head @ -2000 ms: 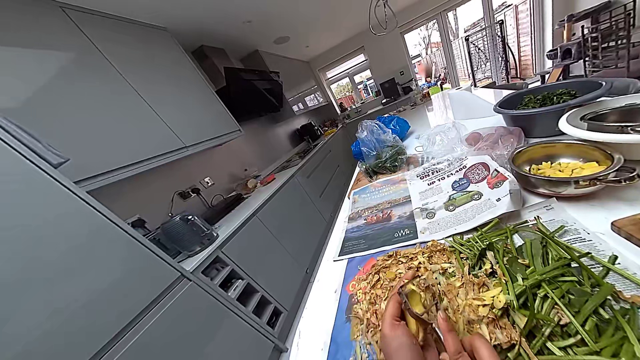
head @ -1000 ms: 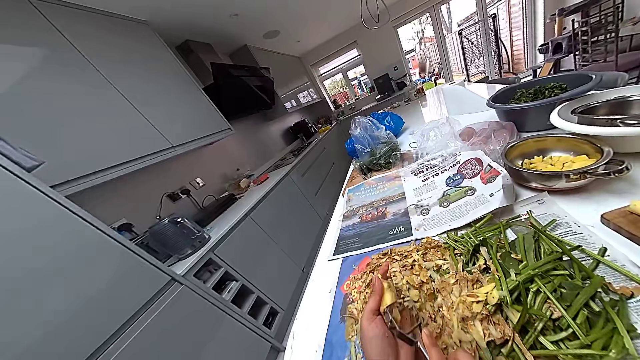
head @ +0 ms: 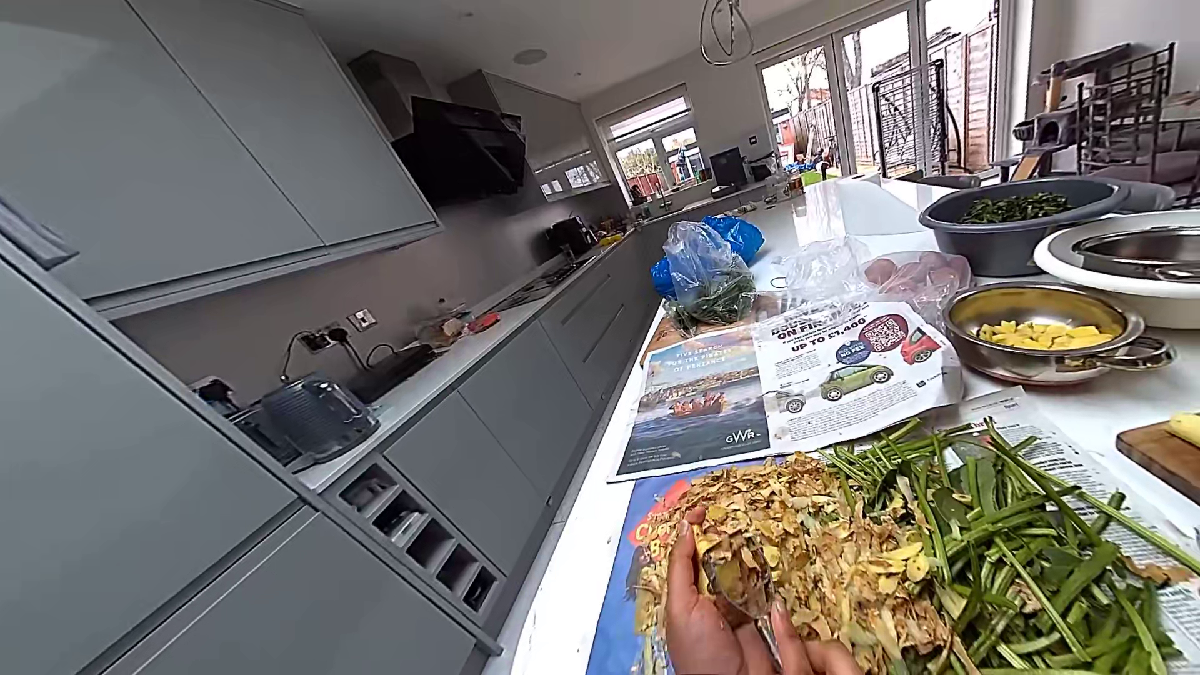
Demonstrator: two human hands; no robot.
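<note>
At the bottom centre, my left hand [head: 698,600] is closed round a brown-and-yellow root piece [head: 739,579], partly blurred. Close at its right, my right hand [head: 804,652] grips a thin shiny tool [head: 771,609], seemingly a knife; its handle is hidden. Both hands are over a heap of thin yellow and brown peelings [head: 806,544] spread on newspaper [head: 617,600]. Right of the heap lies a pile of green stalks and leaves [head: 1041,553]. A steel pan [head: 966,361] farther right contains yellow chopped pieces [head: 1045,336].
Beyond the peelings lies an open newspaper page [head: 703,403]. Farther back are a clear bag of greens [head: 703,272], a blue bag [head: 736,234] and a bag of round produce [head: 928,274]. A grey tub [head: 984,246], a white bowl [head: 1139,298] and a wooden board [head: 1158,455] stand right.
The yellow end of the root piece, plain above my left fingers one second ago, is now lower and blurred between my hands. Both hands stay over the peelings.
</note>
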